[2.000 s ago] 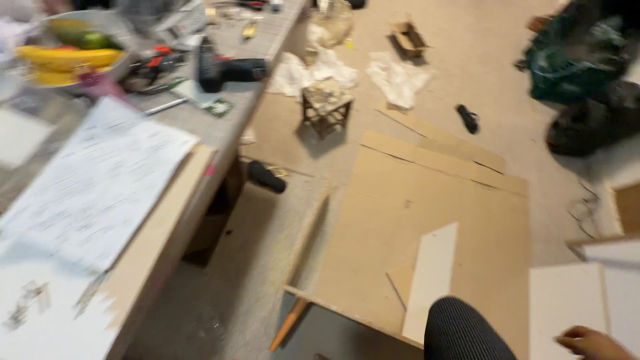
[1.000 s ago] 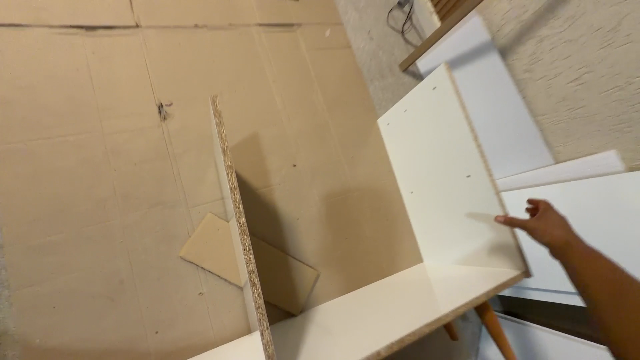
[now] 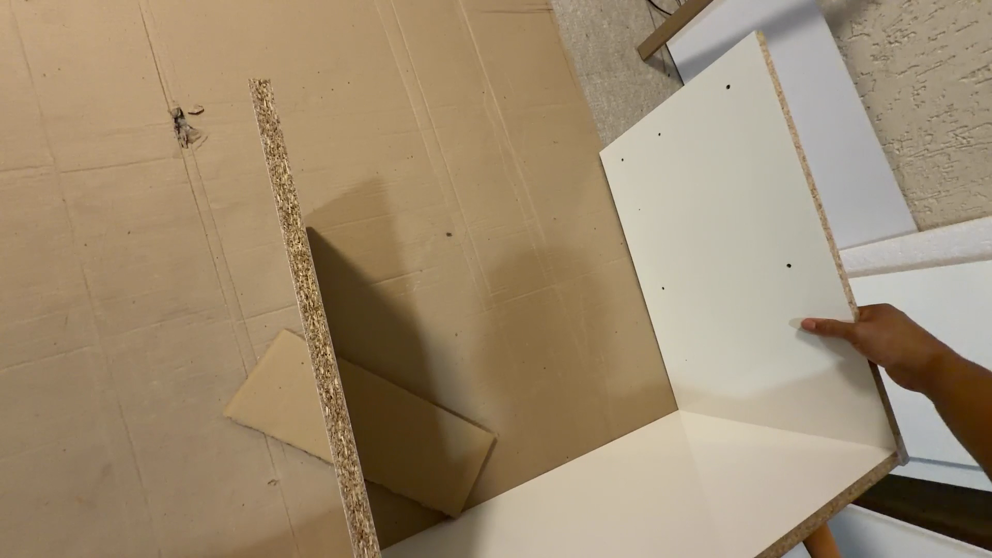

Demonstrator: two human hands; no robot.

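Note:
My right hand (image 3: pixel 899 345) grips the raw chipboard edge of a white side panel (image 3: pixel 721 217), its thumb lying on the inner face and its fingers hidden behind. Small dark holes dot that panel. It meets a white bottom panel (image 3: pixel 666 488) at a corner, and a wooden leg (image 3: pixel 821 541) shows under that corner. To the left, a divider panel (image 3: pixel 310 310) stands on the same piece, seen along its bare chipboard edge. My left hand is out of frame.
Flat cardboard (image 3: pixel 496 155) covers the floor, with a loose cardboard piece (image 3: pixel 411 434) beside and behind the divider. White boards (image 3: pixel 806 116) lean at the right near a textured wall (image 3: pixel 922 101). A wooden strip (image 3: pixel 673 29) is at the top right.
The view has swung from the workbench and wider room down to the furniture piece. My right hand, whose thumb was at the side panel's edge a second ago, now grips that edge.

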